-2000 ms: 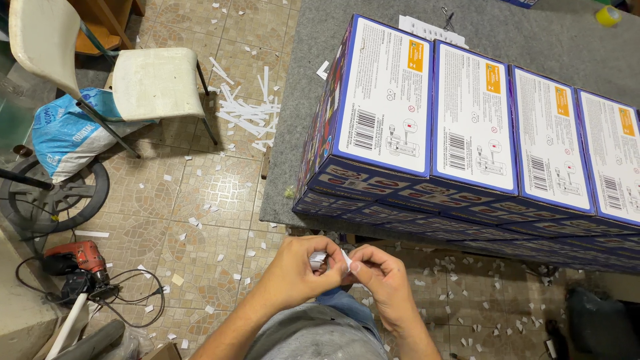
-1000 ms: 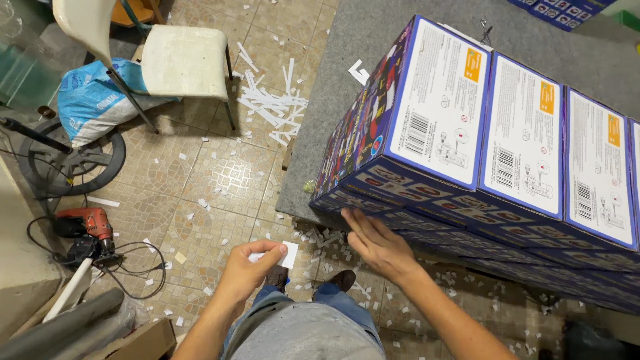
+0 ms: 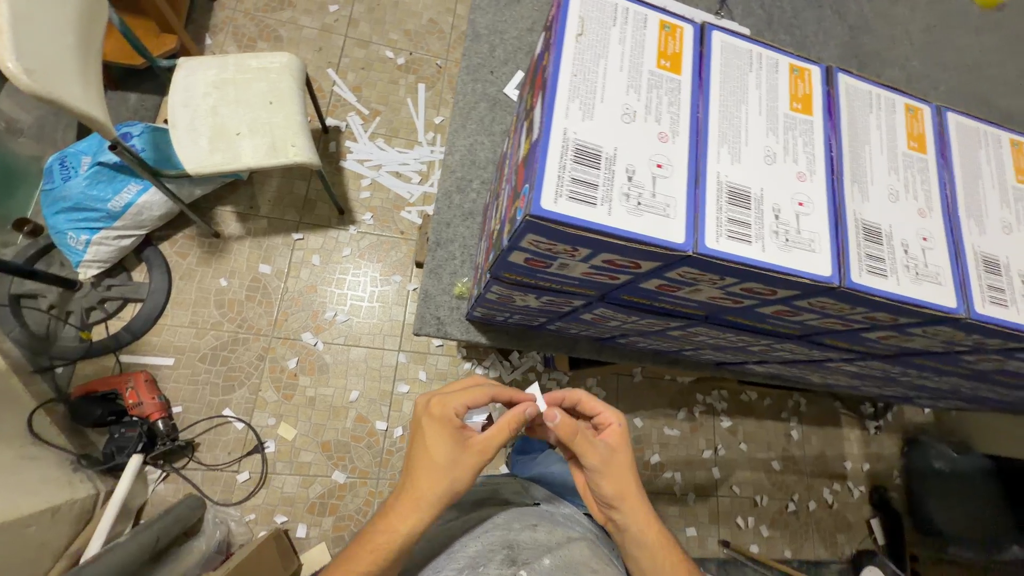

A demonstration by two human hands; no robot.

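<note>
Both hands meet low in the middle of the view, at a small white piece of paper or sticker. My left hand pinches it between thumb and index finger, and more white paper shows within its curled fingers. From the other side, my right hand grips the same small piece with thumb and fingertip. Beyond the hands, blue cardboard boxes with white printed panels and barcodes stand in a row on a grey covered table.
Paper scraps lie scattered over the tiled floor. At the left are a white chair, a blue and white sack, a wheel and a red corded power drill. A dark object stands at lower right.
One second ago my right hand was against the side of the boxes and my left held white paper apart from it. Now the right has come back to the left, and both hold a small piece.
</note>
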